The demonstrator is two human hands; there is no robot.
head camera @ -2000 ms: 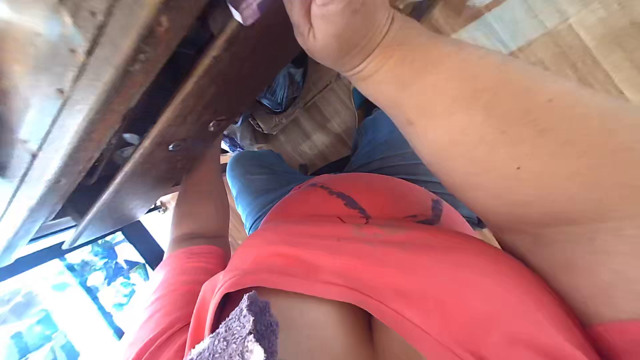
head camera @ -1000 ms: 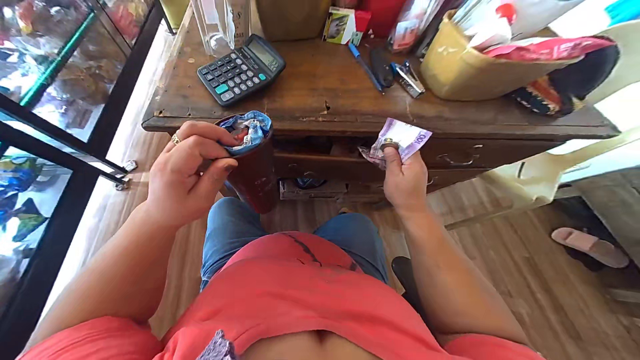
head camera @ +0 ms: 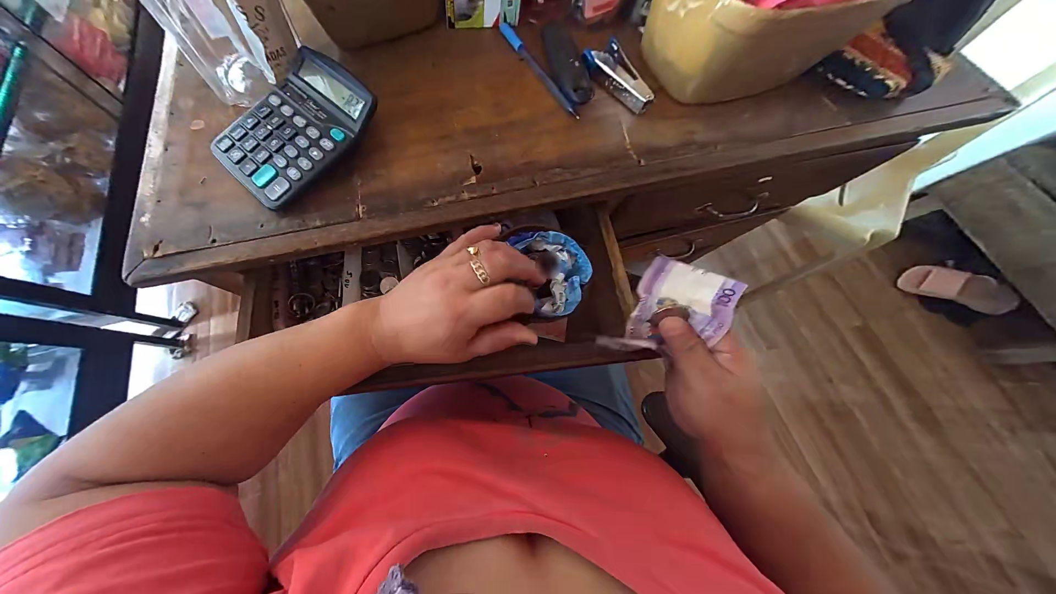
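My left hand, wearing gold rings, reaches over an open wooden drawer. Its fingertips are at the rim of a round container with a blue-and-white lining, and whether they pinch something there is blurred. Coins lie in the drawer's left part, partly under my forearm. To the right of the drawer, my right hand holds a purple-and-white banknote bearing the figure 100, with a coin pressed on it under the thumb.
On the wooden desk are a calculator, a blue pen, a stapler and a yellowish container. A glass-fronted case stands at left. Pink slippers lie on the floor at right.
The drawer, nearly closed a second ago, now stands pulled out. The lined container, earlier in front of the desk by my left hand, is now in the drawer. My right hand still holds the banknote.
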